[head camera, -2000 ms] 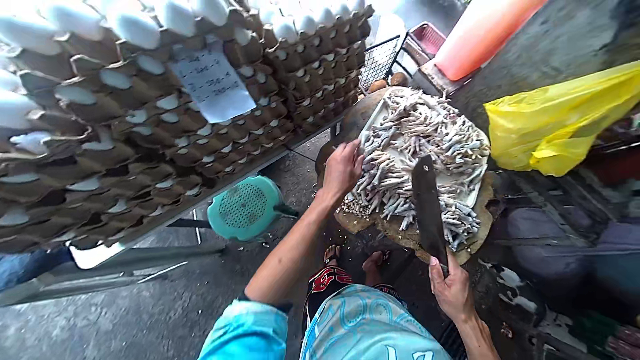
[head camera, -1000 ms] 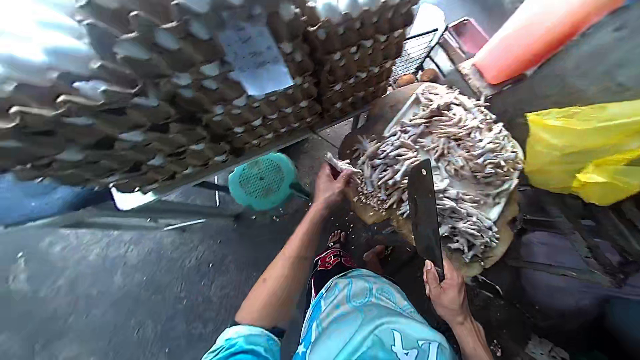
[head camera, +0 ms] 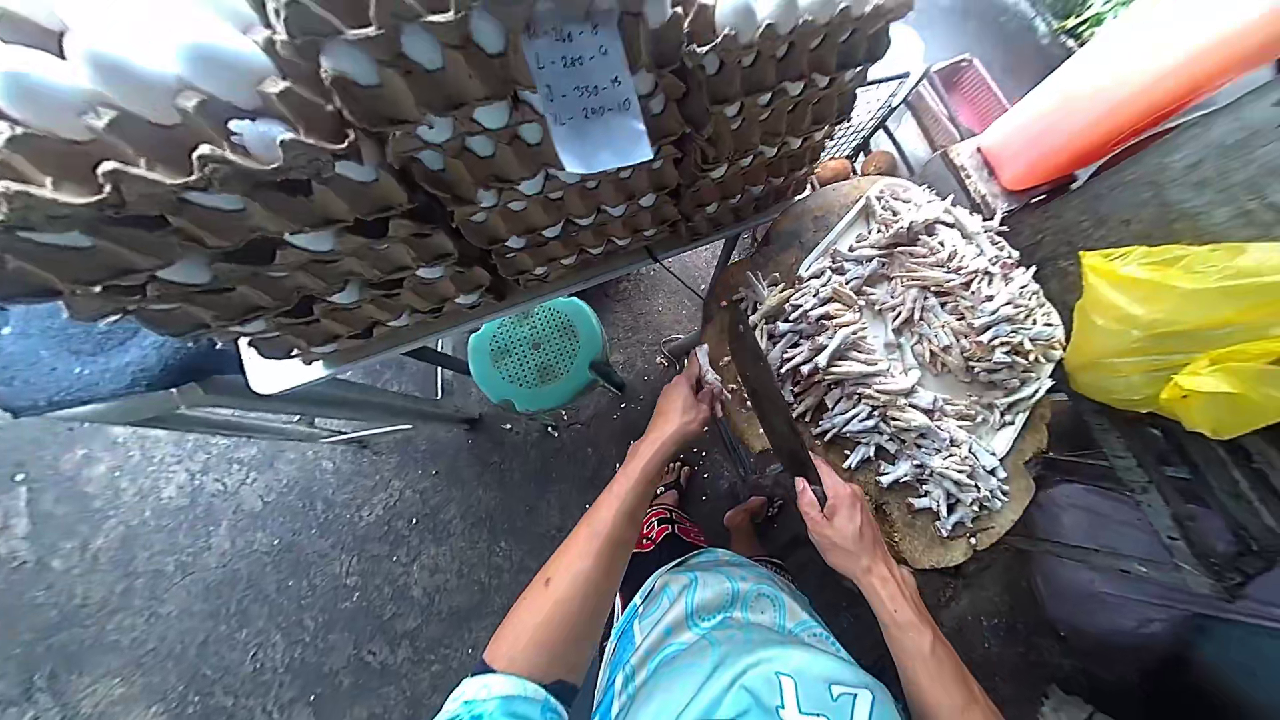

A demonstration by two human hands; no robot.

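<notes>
A wide pile of pale chicken feet (head camera: 900,330) lies on a white tray or sheet on top of a big round wooden chopping block (head camera: 1020,500). My right hand (head camera: 843,515) grips the handle of a dark-bladed cleaver (head camera: 765,395), whose blade slants up and left over the block's left edge. At that same edge my left hand (head camera: 685,405) holds a chicken foot (head camera: 708,368), close to the left of the blade. Small bits are scattered on the block and on the floor beside it.
Stacked cardboard egg trays (head camera: 420,200) with a handwritten paper (head camera: 588,95) fill a table at upper left. A teal perforated stool or strainer (head camera: 538,352) is below them. A yellow plastic bag (head camera: 1180,330) lies right of the block; an orange object (head camera: 1090,110) stands behind.
My left hand, bare-looking over the pile's left side two seconds ago, has moved to the block's left edge with a chicken foot. The cleaver has swung from over the pile toward that edge.
</notes>
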